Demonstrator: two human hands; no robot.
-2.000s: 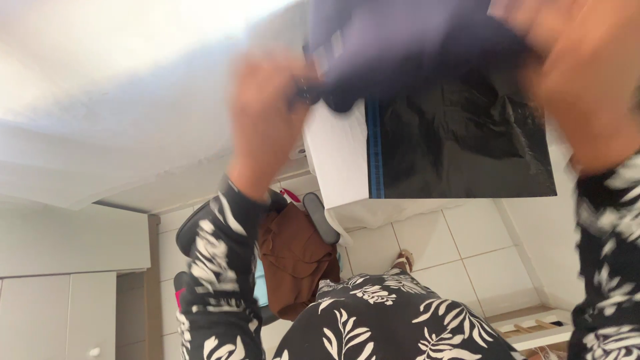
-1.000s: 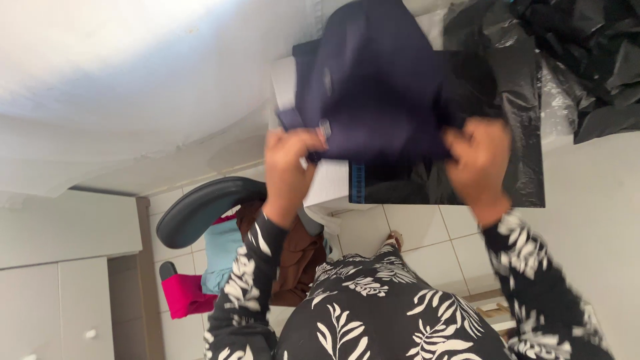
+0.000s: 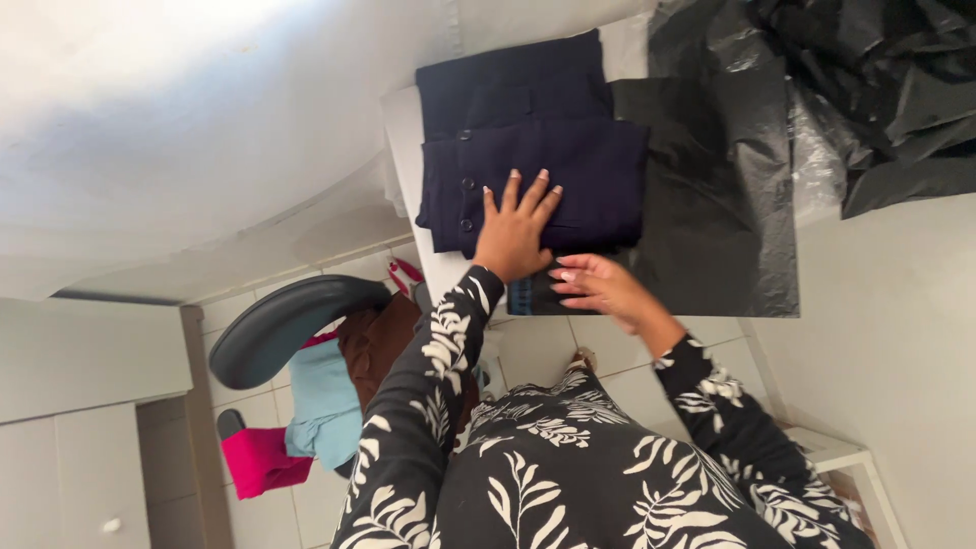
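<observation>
A folded dark navy garment (image 3: 579, 183) with several dark buttons lies on a white surface (image 3: 408, 130) and overlaps a black plastic bag (image 3: 717, 191). My left hand (image 3: 518, 229) rests flat on the garment's lower part, fingers spread, right of the buttons. Just below the garment's lower edge, my right hand (image 3: 606, 290) is over the black bag, its fingers slightly curled and apart, with nothing in them. A strip of blue marking (image 3: 520, 297) shows at the bag's lower left corner.
More crumpled black plastic (image 3: 900, 99) lies at the upper right. At the lower left stands a chair with a dark backrest (image 3: 297, 328), with brown, light blue (image 3: 328, 400) and pink cloth (image 3: 263, 461) around it. A white cabinet (image 3: 76, 457) is at far left, a white rack (image 3: 846, 450) at lower right.
The navy garment was held up by both hands and now lies folded on the surface and bag. My left hand now presses on it; my right hand has let go of it.
</observation>
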